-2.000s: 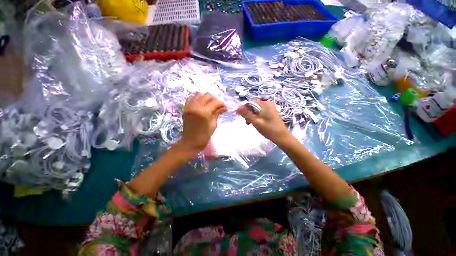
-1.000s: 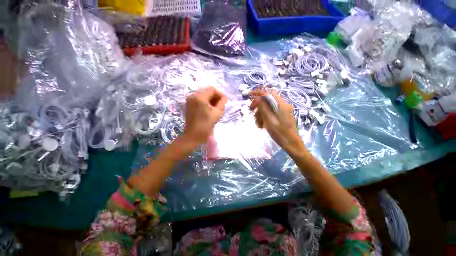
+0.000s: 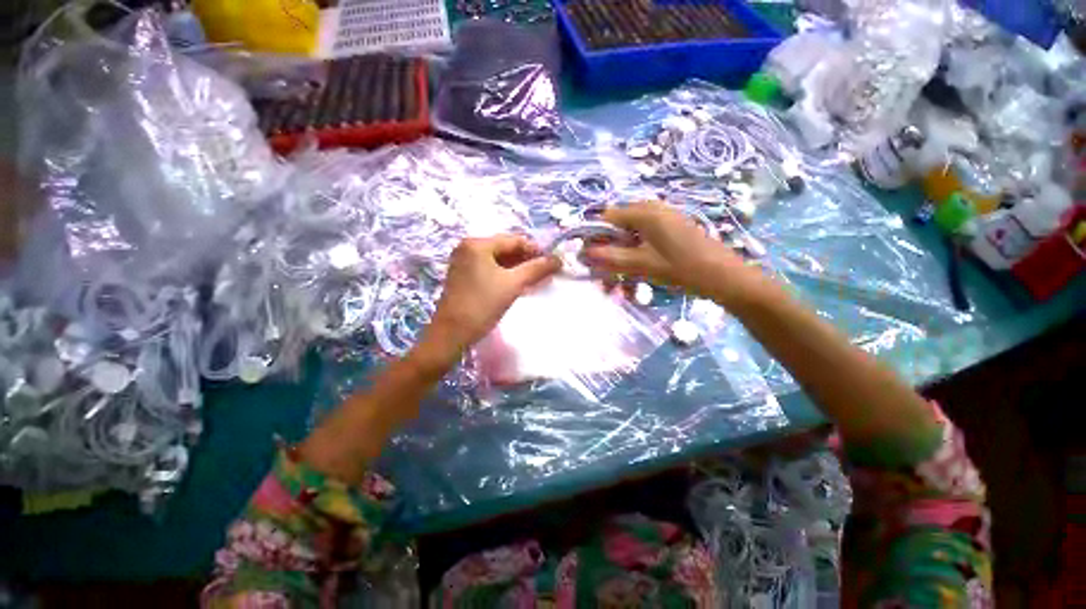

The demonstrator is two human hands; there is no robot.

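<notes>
My right hand (image 3: 653,248) grips a coiled cable (image 3: 580,231), a thin grey-white ring, above the stack of empty bags. My left hand (image 3: 491,283) has its fingertips pinched at the left side of the coil; a clear bag between them cannot be made out for certain. Pale disc ends (image 3: 644,292) hang or lie just below my right hand. The stack of empty bags (image 3: 554,333) is a glaring white rectangle with a pink-red edge. A pile of loose coiled cables (image 3: 721,149) lies beyond my right hand. A hazy heap of bagged cables (image 3: 381,226) lies left of my left hand.
Clear plastic sheet (image 3: 822,286) covers the green-blue bench. A red tray (image 3: 357,101), dark plastic bag (image 3: 498,89) and blue tray (image 3: 661,54) stand at the back. Big clear bags (image 3: 131,143) are far left. A white bottle (image 3: 891,155) and red box (image 3: 1054,264) are right.
My right hand has turned and moved left to meet my left hand, with the coil now visible between them. My right forearm has swung outward. The view has shifted slightly.
</notes>
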